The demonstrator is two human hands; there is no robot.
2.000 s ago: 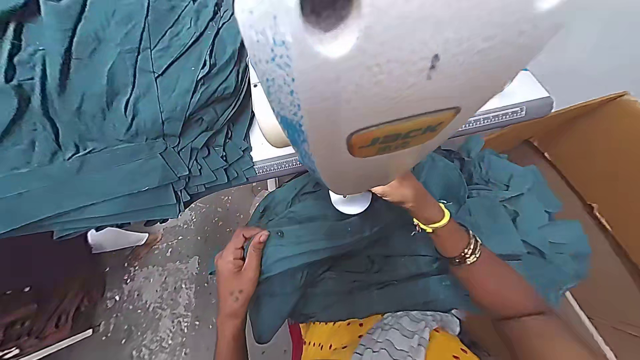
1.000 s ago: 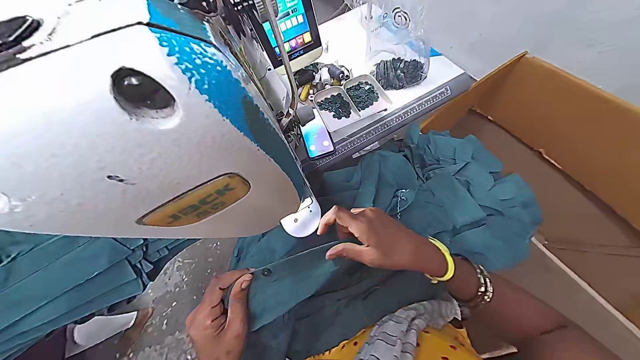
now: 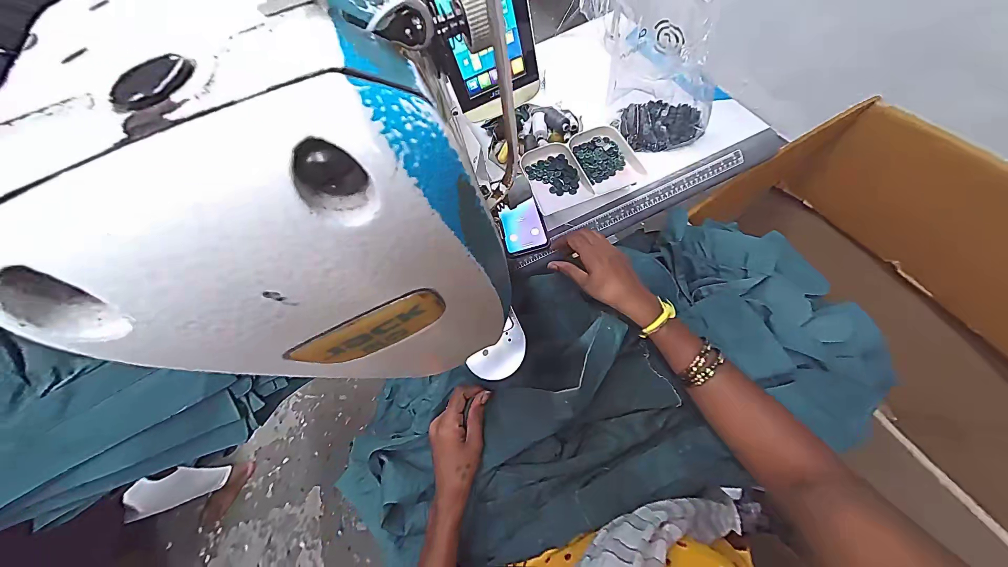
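Note:
A white and blue Jack sewing machine head (image 3: 236,236) fills the upper left, with a round white guard (image 3: 500,354) at its lower tip. Dark teal cloth (image 3: 567,449) lies below it and over my lap. Just under the guard, my left hand (image 3: 459,429) pinches the cloth between thumb and fingers. My right hand (image 3: 602,272) is at the table's front edge beside a lit phone (image 3: 524,227), fingers spread; whether it touches the cloth beneath is unclear. Behind the phone, two small trays (image 3: 587,197) hold dark buttons (image 3: 600,159).
A clear plastic bag (image 3: 661,118) of dark buttons stands on the table behind a ruler strip (image 3: 661,193). A control screen (image 3: 492,55) is at the back. An open cardboard box (image 3: 906,197) borders the right. Stacked teal cloth pieces (image 3: 118,433) lie at the left.
My right hand has moved away from the cloth near the guard to the table edge by the phone. My left hand stays on the cloth. The view has swung, showing the trays and screen.

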